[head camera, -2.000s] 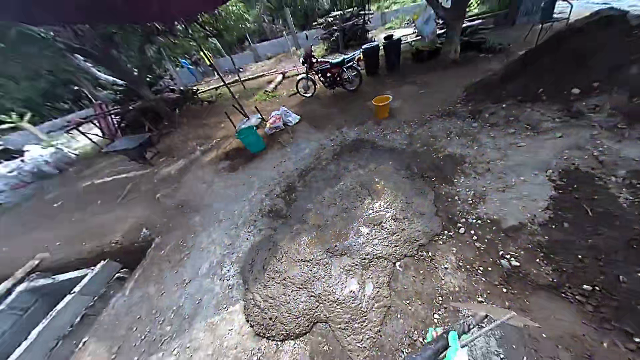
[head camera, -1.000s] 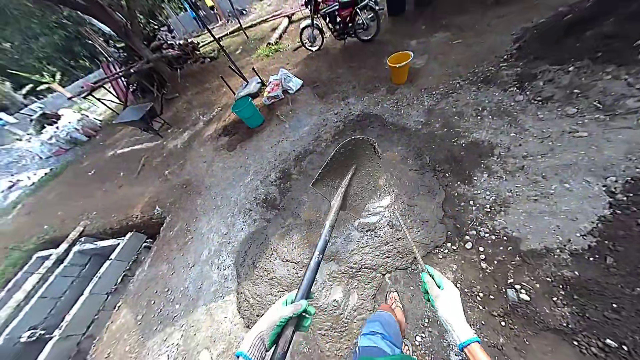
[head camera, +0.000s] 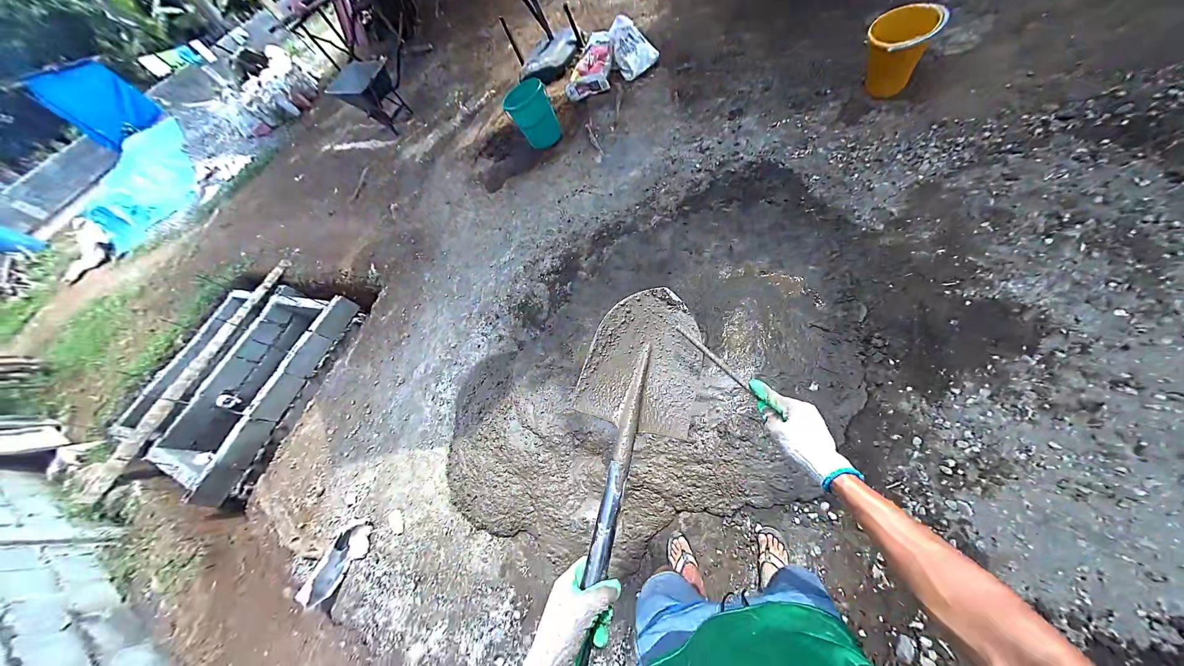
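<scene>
My left hand (head camera: 578, 610), in a white and green work glove, grips the dark handle of a shovel (head camera: 645, 370). The shovel's blade is coated with grey mix and lies over a wide mound of wet concrete or mortar (head camera: 555, 472). My right hand (head camera: 800, 430), gloved the same way, holds a thin stick (head camera: 717, 361), whose far tip is at the right side of the blade. Whether the tip touches the blade I cannot tell. Both sandalled feet are at the near edge of the mound.
A concrete-block pit (head camera: 250, 398) with a pole across it lies at the left. Farther off are a teal bucket (head camera: 534, 113), plastic bags (head camera: 610, 57), a wheelbarrow (head camera: 363, 81) and a yellow bucket (head camera: 895, 51). Gravel (head camera: 1064, 370) covers the ground at the right.
One second ago the blade lay farther out on the mound; now it is nearer my feet, and the stick's tip has come close to it. The view has swung left and down.
</scene>
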